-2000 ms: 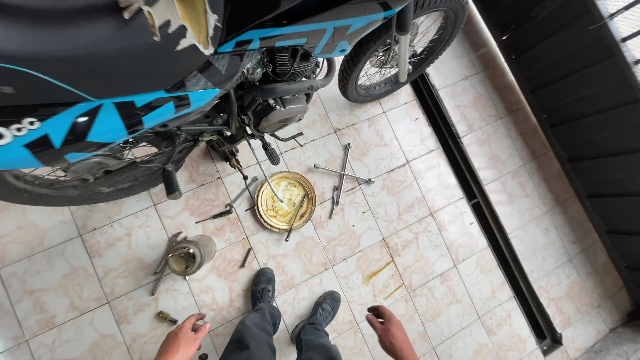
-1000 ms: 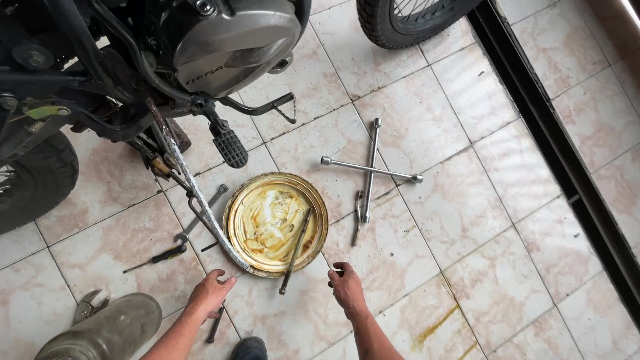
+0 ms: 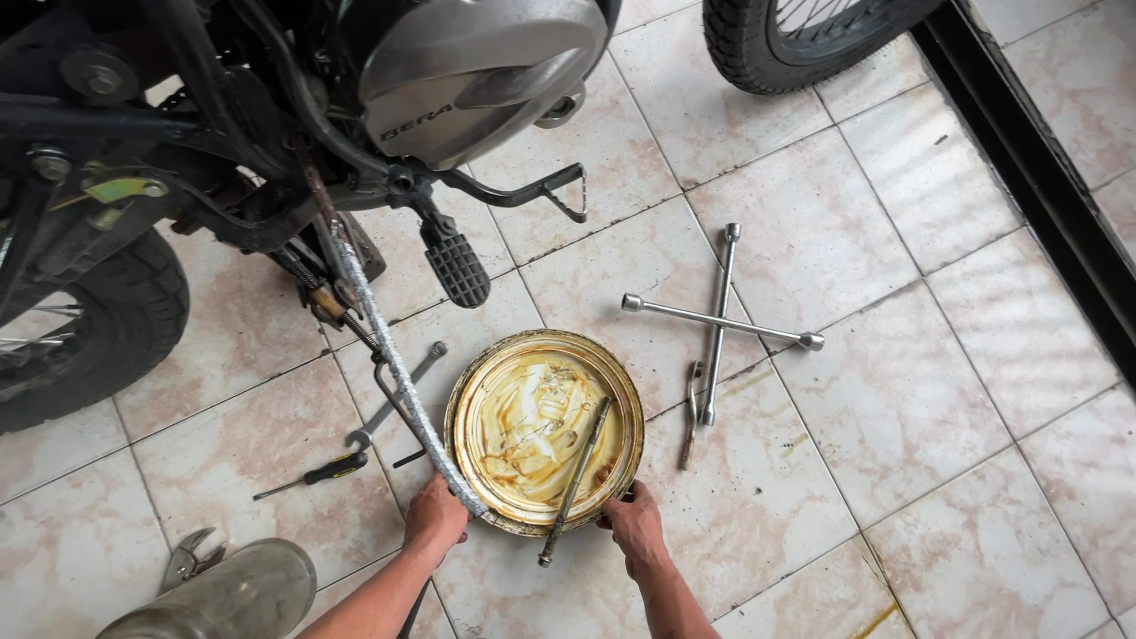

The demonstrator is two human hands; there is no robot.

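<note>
A round metal lid [image 3: 497,435], its inside smeared with yellowish grease or oil, sits near the floor below the motorcycle's side. My left hand [image 3: 437,519] is at its lower left rim, beside the end of the silvery kickstand [image 3: 390,355], fingers partly hidden. My right hand [image 3: 635,524] grips the lower right rim, with its fingertips under the edge. Across the lid's right side lies a long bolt or axle [image 3: 575,479], its head sticking out over the rim. Left of the lid are a combination wrench [image 3: 395,399] and a screwdriver [image 3: 337,468] on the tiles.
The motorcycle's engine cover [image 3: 488,80] and footpeg [image 3: 457,266] are above the lid. Two crossed socket wrenches [image 3: 723,324] and a small bent metal piece [image 3: 690,422] lie to the right. Locking pliers [image 3: 188,561] and a cylindrical container [image 3: 240,586] are at lower left. A dark floor channel [image 3: 1021,160] runs at right.
Both hands have come in to the lid's rim from open positions beside and below it. The view moved much closer to the floor after the earliest frame.
</note>
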